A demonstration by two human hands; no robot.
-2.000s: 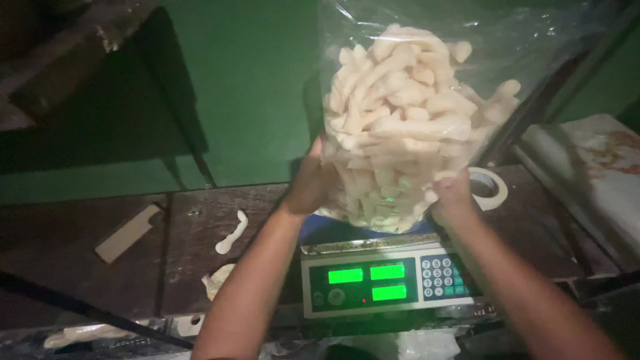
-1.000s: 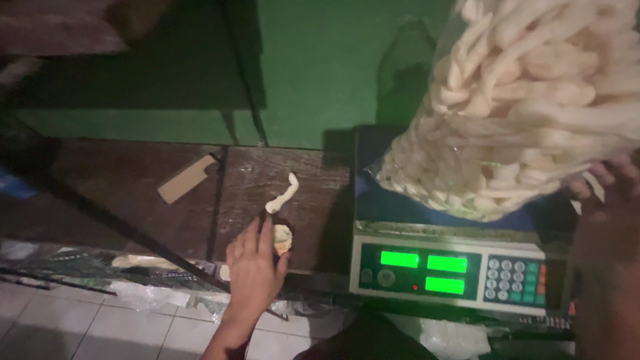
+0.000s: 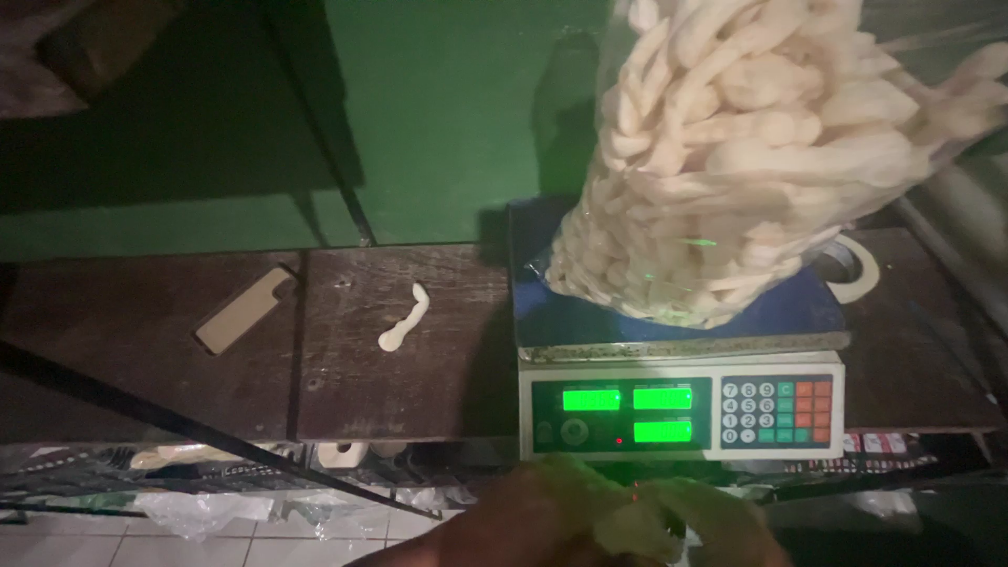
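A clear plastic bag (image 3: 732, 165) packed with pale, puffed, stick-like pieces stands unheld on the blue pan of a digital scale (image 3: 543, 453), leaning right. Below the scale, at the bottom edge, my left hand (image 3: 528, 512) and my right hand (image 3: 720, 524) are close together, dark and blurred. A pale piece (image 3: 630, 531) shows between them, with my left fingers around it; the right hand's grip on it is unclear. One curved pale stick (image 3: 405, 319) lies on the dark wooden shelf (image 3: 346, 402), left of the scale.
A flat tan piece with a notched end (image 3: 244, 311) rests on the shelf at left. Behind the scale's right side is a tape roll (image 3: 858, 272). A dark bar (image 3: 157, 409) crosses the lower left. Plastic wrapping (image 3: 197, 508) shows below, over floor tiles.
My right hand has come off the bag, which remains on the scale. My left hand has moved right from the shelf's front edge, and the round pale piece there is gone from the shelf.
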